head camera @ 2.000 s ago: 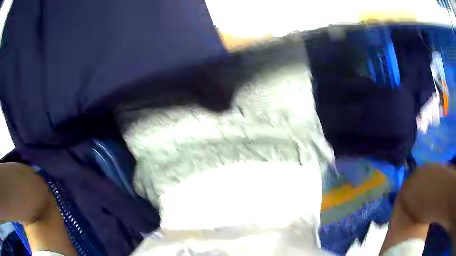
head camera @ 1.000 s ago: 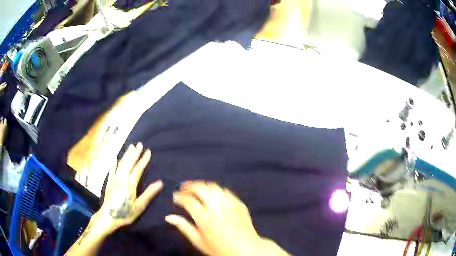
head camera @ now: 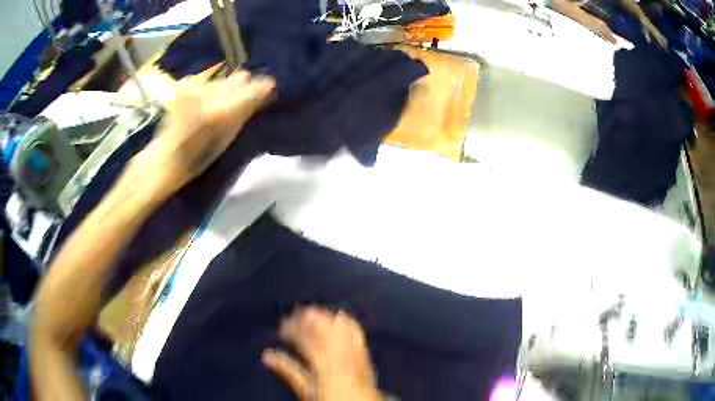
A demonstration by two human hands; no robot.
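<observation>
A dark navy garment panel (head camera: pixel 259 274) lies on the white machine table (head camera: pixel 439 227), its right edge beside the pink-violet lamp spot (head camera: pixel 503 389) at the bottom. My right hand (head camera: pixel 325 352) lies over this panel, fingers bent and slightly blurred; I cannot tell whether it grips the cloth. My left hand (head camera: pixel 215 113) is stretched forward to the far navy cloth (head camera: pixel 337 94) beyond the table's far left edge. Its fingertips are at that cloth, but blur hides whether they pinch it. The needle is not visible.
A machine part with a round blue centre (head camera: pixel 35 160) stands at the left. Brown board (head camera: pixel 439 102) and an orange item (head camera: pixel 427 30) are at the back. More dark cloth (head camera: pixel 643 117) hangs at the back right. Another person's arm (head camera: pixel 584 17) shows at the top.
My left hand has left the near panel and reached forward to the far cloth. My right hand stays over the near panel. The view has shifted, and the panel and lamp spot sit lower.
</observation>
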